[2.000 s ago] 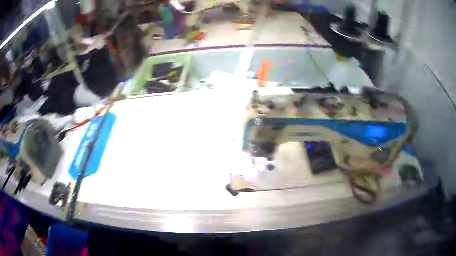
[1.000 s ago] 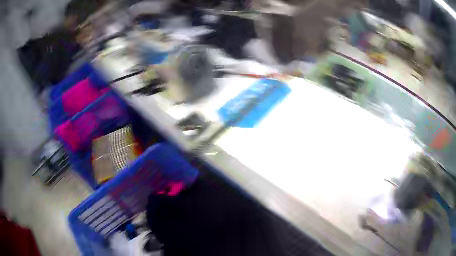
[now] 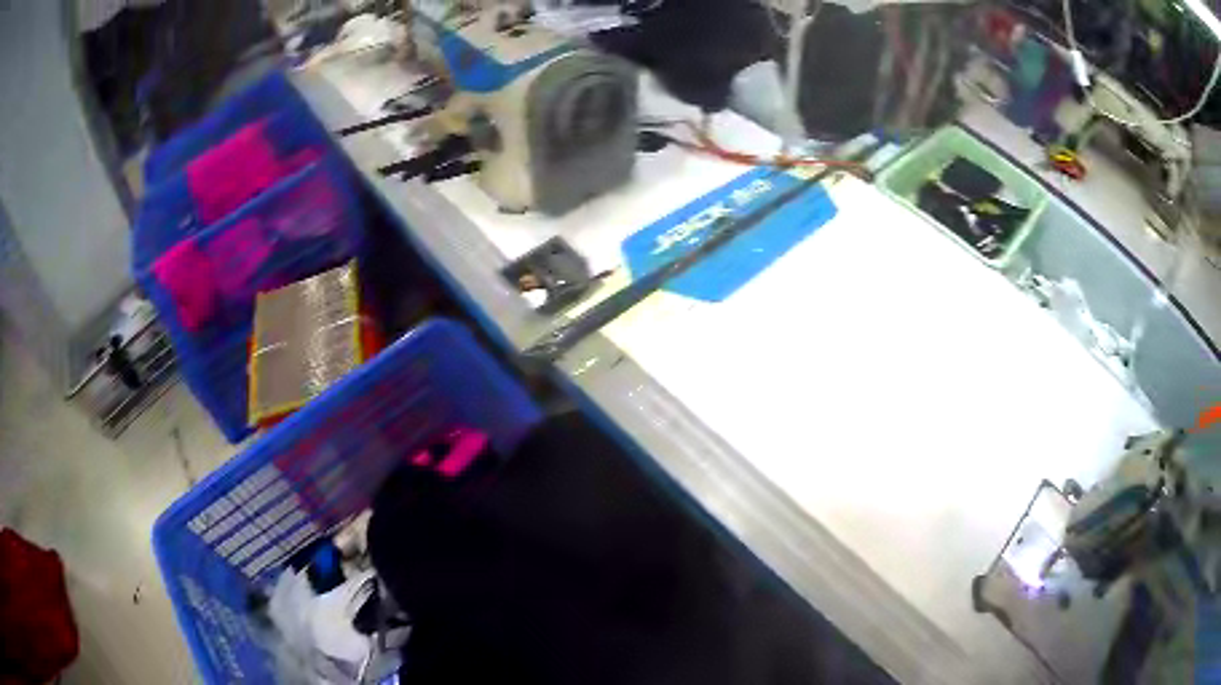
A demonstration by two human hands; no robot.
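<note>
Neither of my hands shows. A black cloth (image 3: 576, 562) lies nearest in front of me at the bottom centre; I cannot tell where garment and trousers part. Its left end hangs over the rim of a blue slatted basket (image 3: 201, 515). White and dark pieces (image 3: 328, 622) lie inside the basket, and a bit of pink shows by the black cloth. The needle end of a sewing machine (image 3: 1131, 515) is at the lower right edge, blurred, with a lit spot at its needle area.
A white table (image 3: 857, 402) with a blue JACK sticker (image 3: 730, 241) runs diagonally. A second machine's end (image 3: 579, 127) stands at its upper left. A green tray (image 3: 971, 194) holds black pieces. Another blue basket (image 3: 181, 341) holds pink cloth, left. A red item (image 3: 34, 609) is at the left edge.
The view has swung left and down from the machine to the baskets and black cloth. It is sharper than one second ago. No hand shows in any frame.
</note>
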